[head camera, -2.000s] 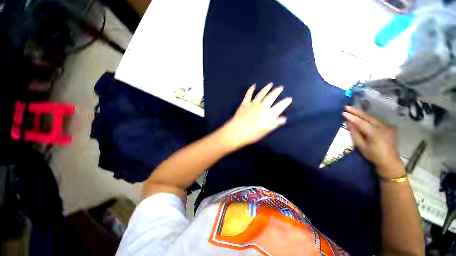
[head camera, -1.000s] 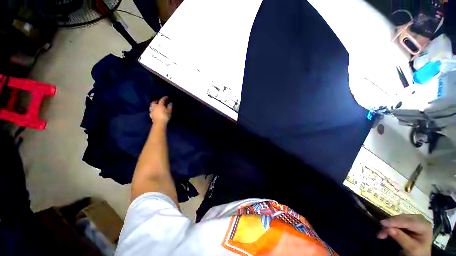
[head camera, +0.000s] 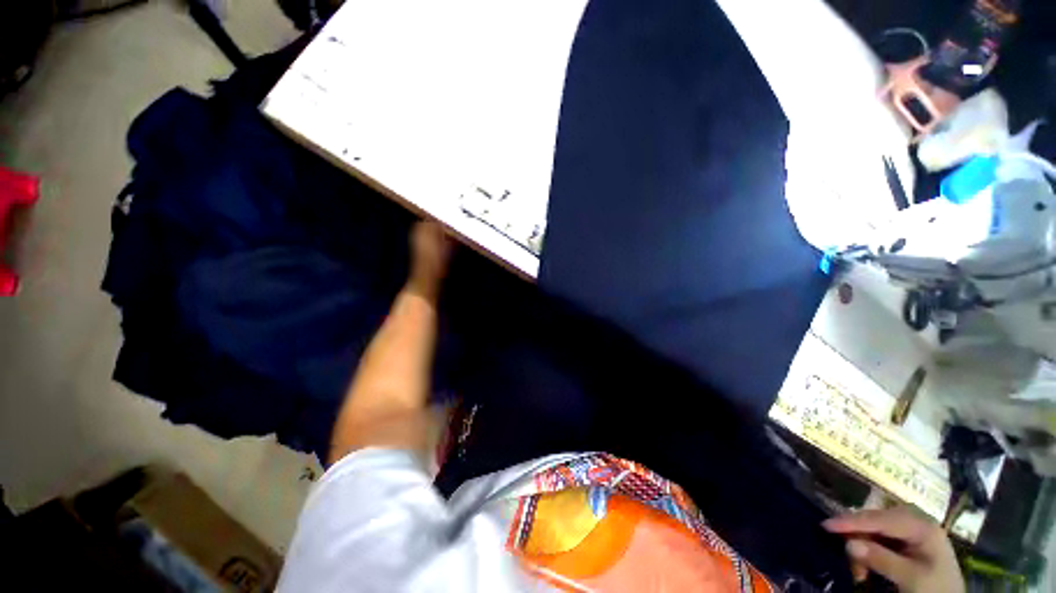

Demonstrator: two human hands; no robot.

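Observation:
A navy garment panel lies flat on the white table, its right corner under the small blue piece at the needle area of the sewing machine. Navy cloth hangs over the front edge and lap. My left hand is blurred at the table's front edge, over the heap of navy pieces; its fingers are not clear. My right hand is low at the right, thumb and fingers pinching the edge of the dark cloth. Part of it is cut off by the bottom edge.
Snips lie on the machine bed, with a marked ruler strip along the front edge. A dark tangle hangs right of it. Black-bladed tool and pink-handled object lie behind. A cardboard box and red stool stand on the floor.
My left hand left the panel for the heap, then moved right to the table edge. My right hand dropped from beside the needle to the low right cloth edge. The view shifted.

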